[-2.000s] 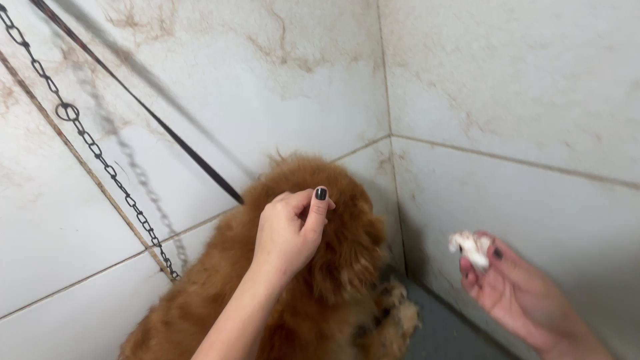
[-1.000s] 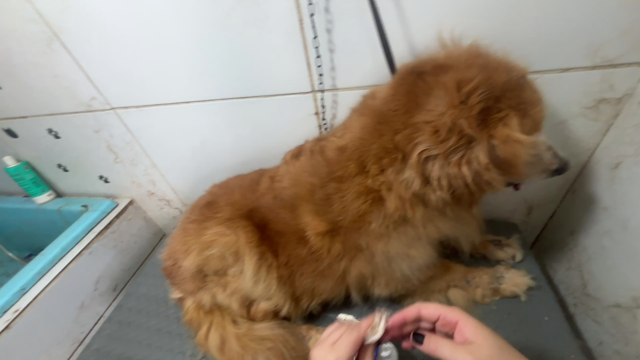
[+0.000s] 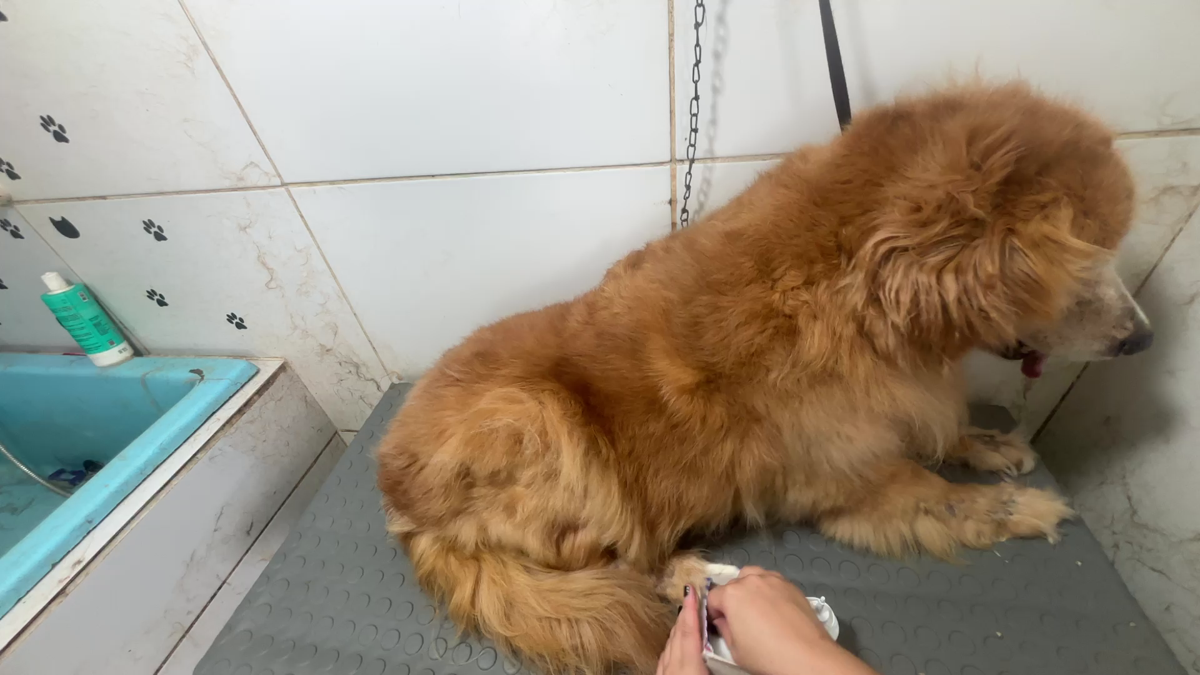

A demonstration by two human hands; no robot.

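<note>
A reddish-brown dog (image 3: 694,375) lies on a grey studded rubber mat (image 3: 328,562), its head turned right and its tongue showing. At the bottom edge, beside the dog's hind paw and tail, my left hand (image 3: 684,647) holds a white packet (image 3: 722,656) with purple marks, partly hidden by the hands. The fingers of my right hand (image 3: 769,623) are at the packet's opening; whether they grip anything inside cannot be seen. A round white lid or container (image 3: 823,616) shows just behind my right hand. A black strap (image 3: 833,66) runs down to behind the dog's neck.
At the left is a blue tub (image 3: 216,384) with a hose inside. A green bottle with a white cap (image 3: 86,321) stands on its back rim. A metal chain (image 3: 694,112) hangs against the tiled wall (image 3: 487,244) behind the dog.
My hands have moved from the dog's head and the white wad beside it down to the packet at the mat's front. The view has swung left, showing the whole dog and the tub.
</note>
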